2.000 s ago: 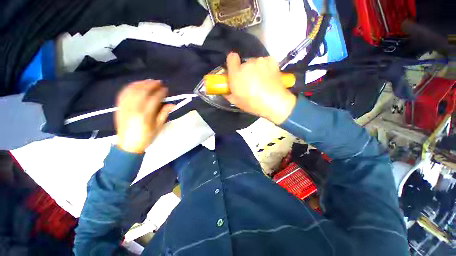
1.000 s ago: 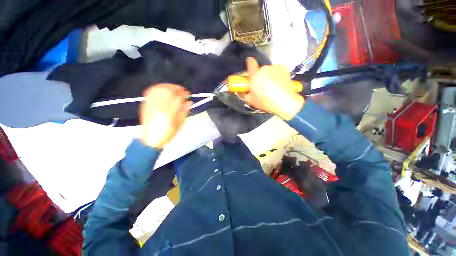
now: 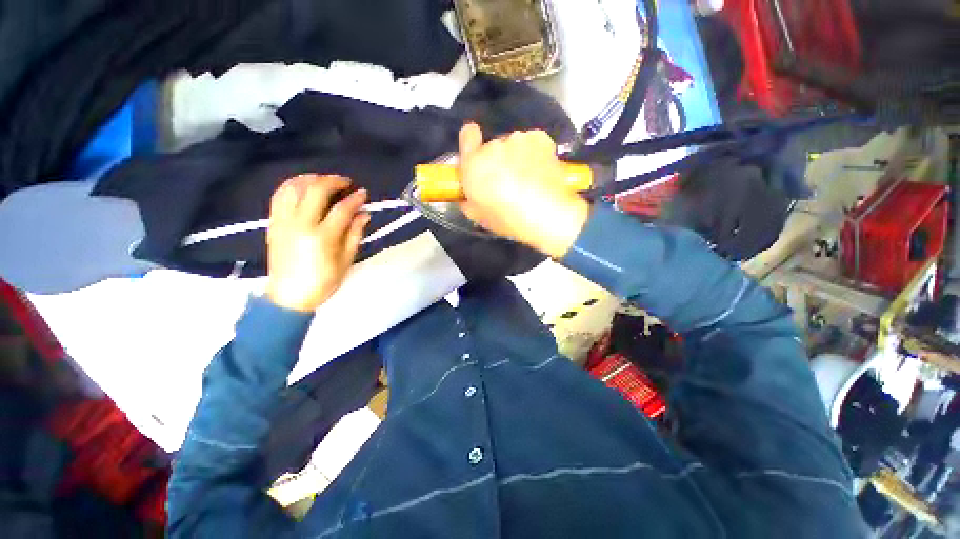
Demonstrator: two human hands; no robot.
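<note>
A black garment piece [image 3: 211,179] with narrow white piping [image 3: 226,230] lies on the grey-blue padded board [image 3: 63,240], whose rounded end shows at the left. My left hand [image 3: 312,237] lies on the cloth over the piping, fingers slightly spread. It is unclear whether the fingertips pinch the cloth. My right hand [image 3: 523,187] is closed around the orange-yellow handle of the steam iron [image 3: 440,183]. The iron's metal tip points left and meets the piping just right of my left hand. My right hand hides part of the iron.
A brassy iron rest [image 3: 510,38] lies behind the iron. Hose and cable [image 3: 674,158] run right from it. A large black garment pile [image 3: 211,42] lies at the back left. White table cover [image 3: 116,326] shows in front. Red crates [image 3: 900,234] stand at the right.
Since a second ago the view has shifted. The iron and my right hand have moved left along the piping, nearer my left hand. My left hand's fingers look more spread.
</note>
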